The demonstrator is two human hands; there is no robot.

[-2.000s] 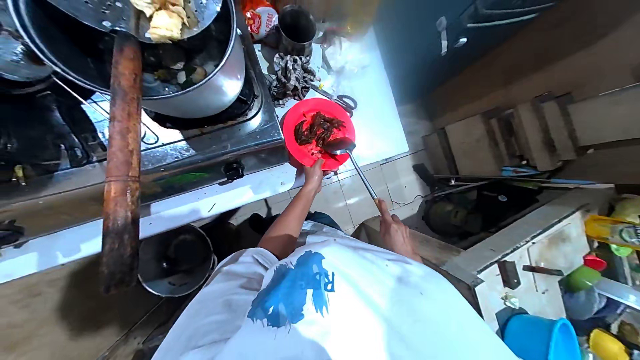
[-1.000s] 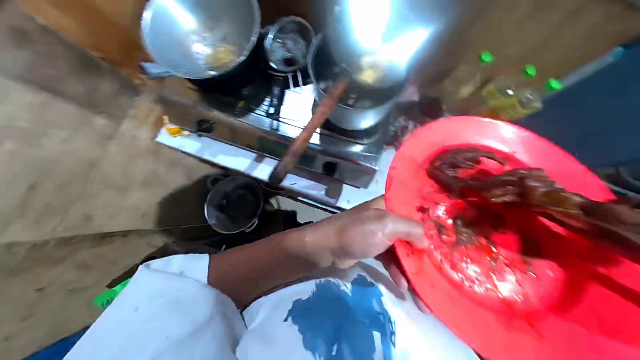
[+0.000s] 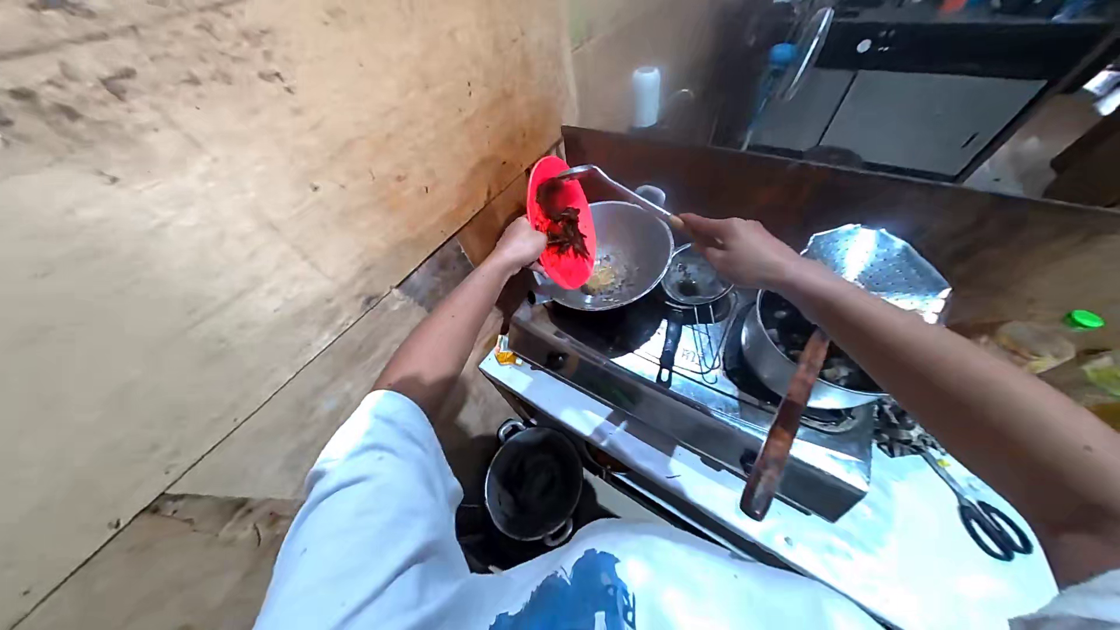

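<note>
My left hand [image 3: 521,243] grips the rim of a red plastic plate [image 3: 570,272], tilted steeply at the left edge of a metal wok [image 3: 637,236]. Dark, saucy food pieces [image 3: 567,231] lie on the plate. In my right hand [image 3: 744,249] is the handle of a metal ladle [image 3: 630,193], its bowl touching or just over the upper part of the plate. Inside the wok is a small heap of yellowish bits [image 3: 602,276] in a little liquid. The wok sits on the left burner of a gas stove [image 3: 630,394].
Right of the wok is a small strainer [image 3: 696,276]. A pot [image 3: 757,354] stands on the right burner, with a perforated metal strainer [image 3: 875,262] and a wooden handle [image 3: 786,424] sticking out frontward. Scissors [image 3: 989,525] lie on the white counter [image 3: 919,560]. A black pot [image 3: 534,483] stands below.
The red plate, close in front of me a second ago, is now held tilted at the wok. The ladle has come over to the plate's upper part. The view has swung strongly.
</note>
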